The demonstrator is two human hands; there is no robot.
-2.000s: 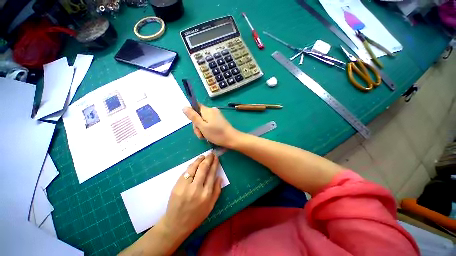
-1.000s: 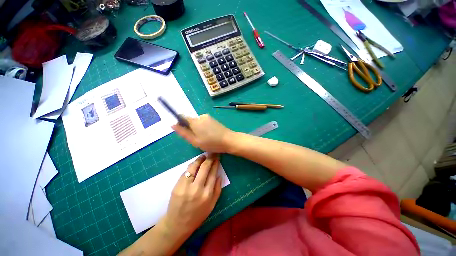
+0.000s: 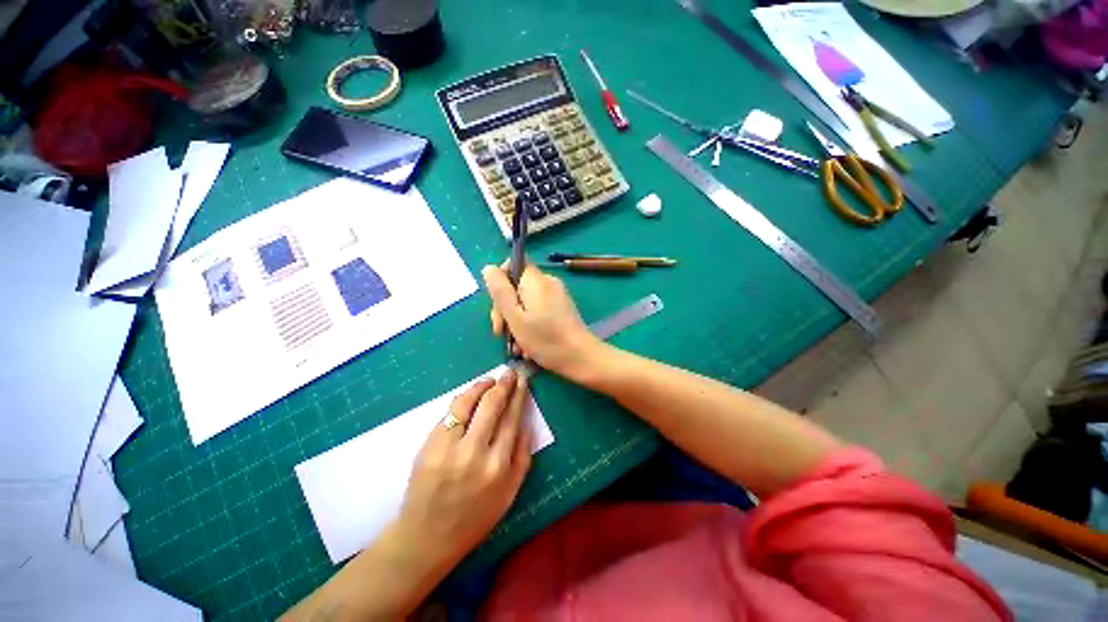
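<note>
A white card (image 3: 365, 468) lies on the green cutting mat near the front edge. My left hand (image 3: 471, 456), with a ring, presses flat on the card and on the end of a short steel ruler (image 3: 628, 317). Much of the ruler is hidden under my hands; its holed end sticks out to the right. My right hand (image 3: 542, 318) grips a dark utility knife (image 3: 519, 249), held nearly upright. Its lower end is at the card's top edge beside my left fingertips. The blade tip is too small to make out.
A printout (image 3: 318, 304) lies left, loose card sheets (image 3: 49, 401) at far left. Beyond are a phone (image 3: 356, 148), tape roll (image 3: 363, 82) and calculator (image 3: 531, 140). An awl (image 3: 601, 264), long steel ruler (image 3: 766, 233) and scissors (image 3: 860, 188) lie to the right.
My right hand has swung the knife from leaning left to nearly upright and moved slightly right. The view has shifted a little. My left hand stays on the card.
</note>
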